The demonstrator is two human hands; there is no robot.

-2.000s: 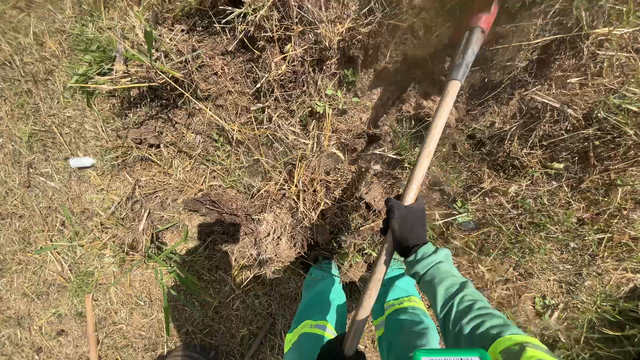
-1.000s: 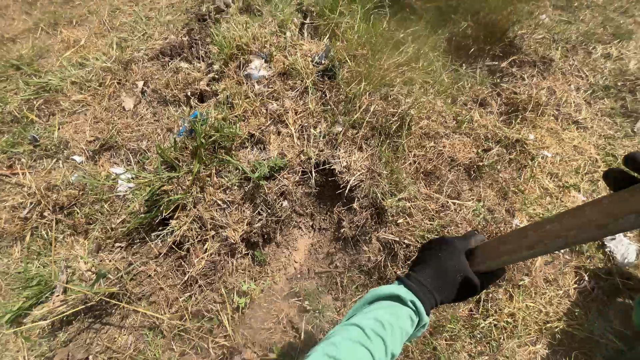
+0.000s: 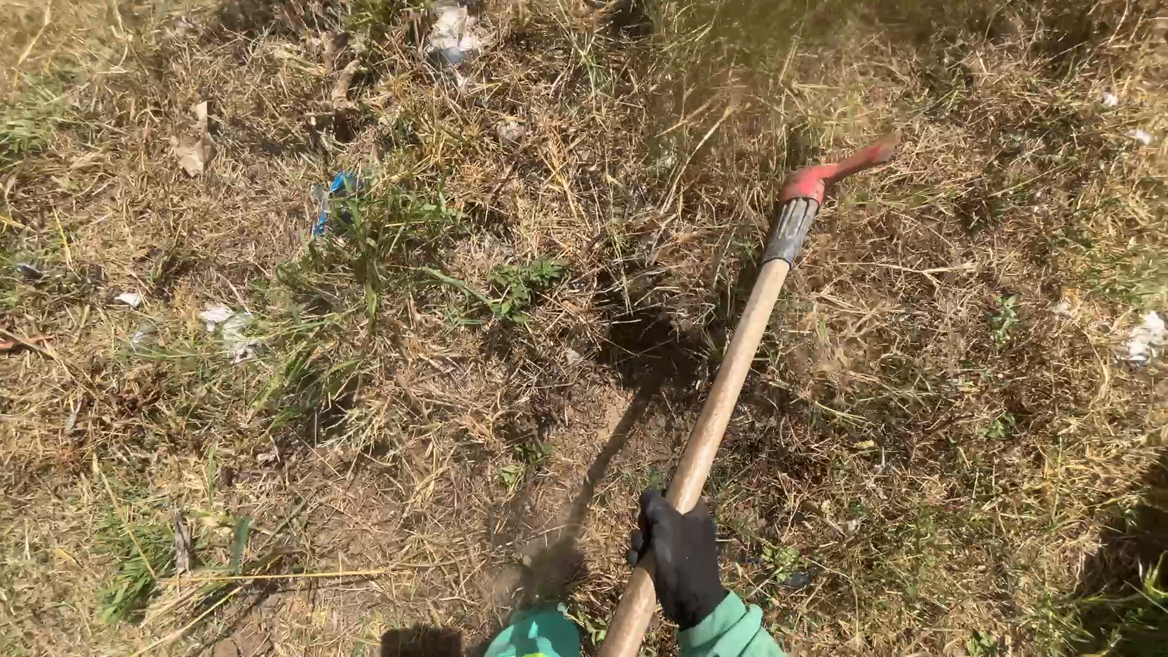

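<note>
My right hand (image 3: 680, 557), in a black glove below a green sleeve, is closed around the wooden handle (image 3: 730, 383) of a long-handled digging tool. The handle slants up to the right from the bottom edge. A grey ribbed collar (image 3: 791, 230) joins it to a red metal head (image 3: 835, 173), which looks like a hoe or mattock and is slightly blurred. The head is over dry grass; whether it touches the ground, I cannot tell. Left of the handle lies a dark hollow (image 3: 652, 342) in the soil. My left hand is out of view.
Dry grass and loose straw cover the ground. A blue scrap (image 3: 333, 201) lies among green blades at the left, with whitish litter (image 3: 228, 330) below it. More pale litter (image 3: 452, 36) is at the top and right edge. Part of a green trouser leg (image 3: 534, 631) shows at the bottom.
One second ago the tool's head was out of view and its handle reached the right edge, with both gloves visible. The head is now in front of me. My left hand has left the view.
</note>
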